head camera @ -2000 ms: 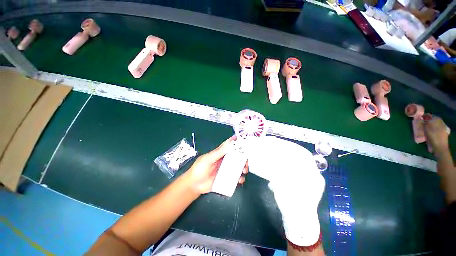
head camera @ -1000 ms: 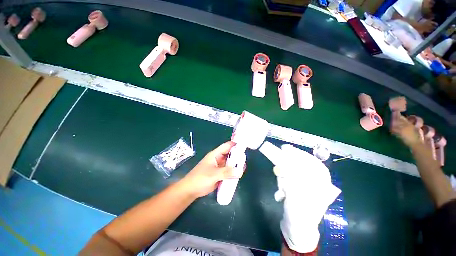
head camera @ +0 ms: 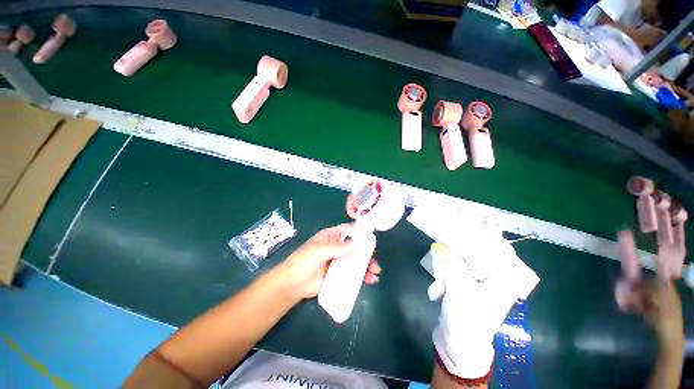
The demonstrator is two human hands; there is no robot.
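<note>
My bare left hand (head camera: 323, 262) grips the pink handheld fan (head camera: 347, 281) by its handle, head up, over the dark green bench. The fan's round head is by the whitish rail, its grille facing up and left. My right hand (head camera: 473, 311), in a white knit glove, is right of the fan, apart from it. It holds a white cloth (head camera: 487, 247) that spreads from near the fan head to the right; glare blurs where cloth and glove meet.
A bag of cotton swabs (head camera: 262, 238) lies left of my hands. A shiny blue strip (head camera: 515, 334) lies at right. Beyond the rail (head camera: 297, 167), more pink fans (head camera: 412, 118) lie on the green belt. Another person's hand (head camera: 647, 292) holds a fan at far right. Brown cardboard (head camera: 38, 159) is at left.
The fan in my left hand has turned, so its grille shows more. The white cloth now shows spread out at my gloved hand. Belt fans have shifted right; the other person's hand has moved nearer with a fan.
</note>
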